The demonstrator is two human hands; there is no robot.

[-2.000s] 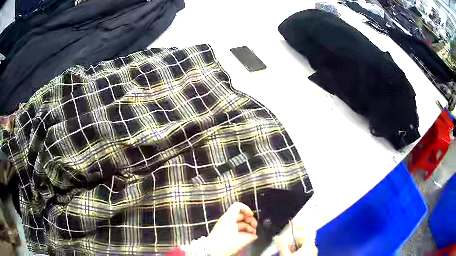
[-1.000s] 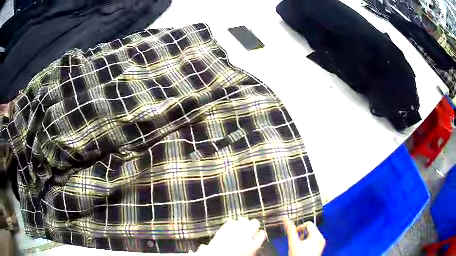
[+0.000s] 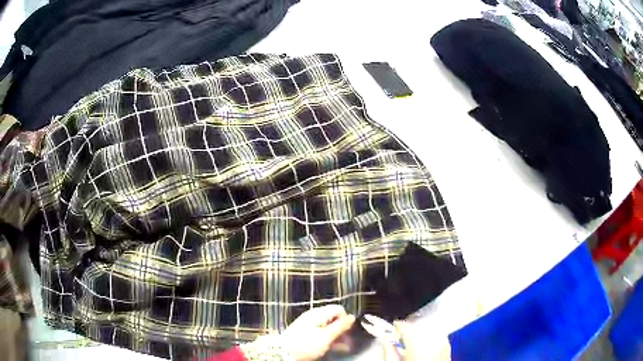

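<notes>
A black plaid garment (image 3: 268, 183) with white and yellowish lines lies spread in front of me. Its near right corner is turned back, showing a plain black facing (image 3: 416, 278). My left hand (image 3: 321, 331) pinches the garment's near edge just left of this patch. My right hand (image 3: 402, 338) is close beside it at the bottom of the picture, partly cut off. A small pointed light tip shows at its fingers, perhaps thread snips (image 3: 374, 326); the rest is hidden. A short strip (image 3: 338, 231) breaks the checks.
A phone (image 3: 387, 79) lies on the white table (image 3: 486, 190) beyond the garment. A folded black garment (image 3: 529, 113) is at right, a large black pile (image 3: 141, 49) at back left, brown plaid cloth (image 3: 14, 211) at far left. Blue bins (image 3: 543, 310) and a red stool (image 3: 624, 233) stand below right.
The garment's near right corner, flat one second ago, is turned back again with the black facing showing. My hands have moved closer together. The view has shifted, so the table things appear further right and lower.
</notes>
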